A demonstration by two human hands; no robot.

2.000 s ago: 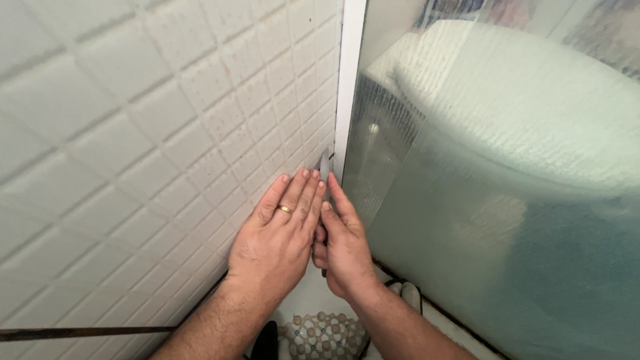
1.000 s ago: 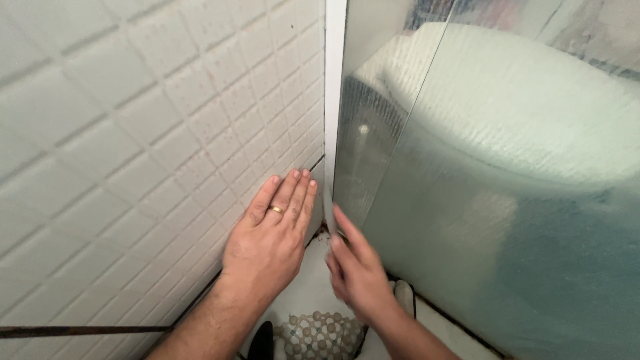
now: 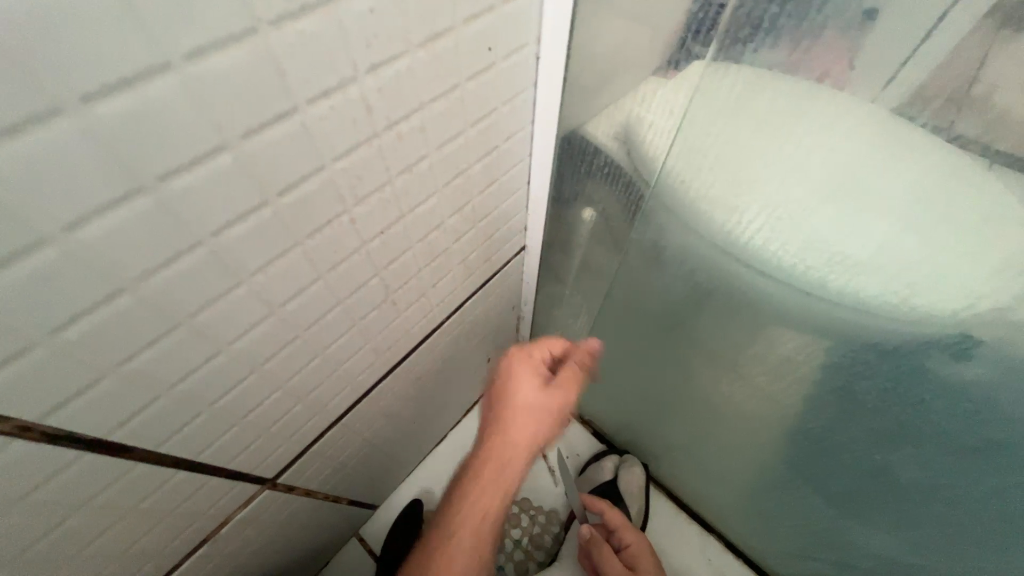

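My left hand (image 3: 538, 392) is raised near the shower corner, in front of the foot of the white metal frame post (image 3: 546, 152). Its fingers are curled and somewhat blurred; whether anything is between them cannot be told. Low in the view, my right hand (image 3: 614, 538) holds a small knife (image 3: 570, 486) with its grey blade pointing up. White embossed wall tiles (image 3: 280, 208) stand to the left, and a wet glass panel (image 3: 768, 384) stands right of the post.
Below are the white floor (image 3: 432, 480), a patch of round pebbles (image 3: 528, 532), a foot in a black sandal (image 3: 632, 484) by the glass and a black item (image 3: 400, 536) at left. Dark grout lines (image 3: 136, 454) cross the wall.
My left hand has come off the tiled wall and curled its fingers. My right hand has moved down from the corner with the knife, whose blade now shows clearly.
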